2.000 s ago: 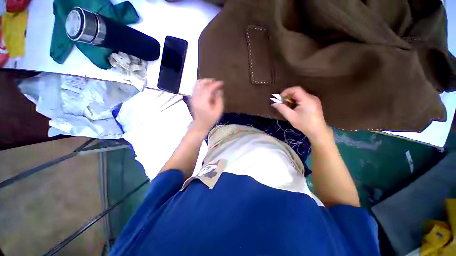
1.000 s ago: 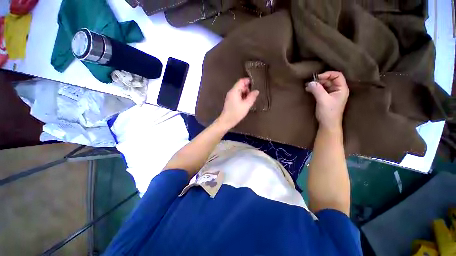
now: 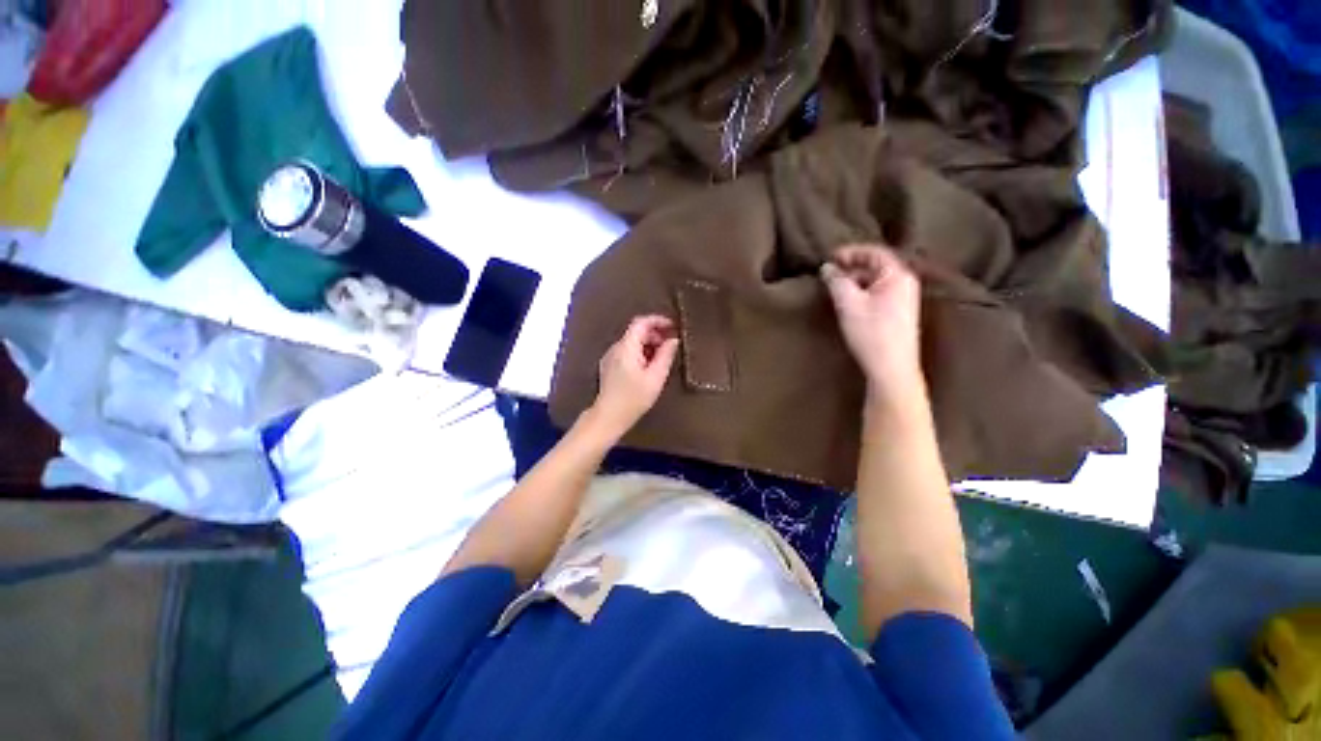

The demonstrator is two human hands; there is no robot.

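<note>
The brown coat (image 3: pixel 790 391) lies over the table's near edge, with a pale-dashed pocket flap (image 3: pixel 706 337) on its front. My left hand (image 3: pixel 638 369) is just left of the flap, fingers curled with tips close together; whether they pinch cloth or a thread cannot be seen. My right hand (image 3: pixel 877 297) is at a fold right of the flap, fingers closed. The thread snips seen in it before are hidden by the fingers now.
More brown coats (image 3: pixel 638 87) with pale loose threads lie behind, others in a pale bin (image 3: pixel 1275 174) at right. At left are a smartphone (image 3: pixel 493 322), a black flask (image 3: pixel 362 232) on green cloth (image 3: pixel 203 203), an off-white bundle (image 3: pixel 370 307) and plastic bags (image 3: pixel 174 398).
The view has shifted, showing more heaped coats and the bin. My left hand has moved off the flap to its left side. My right hand is nearer the flap, at the fold.
</note>
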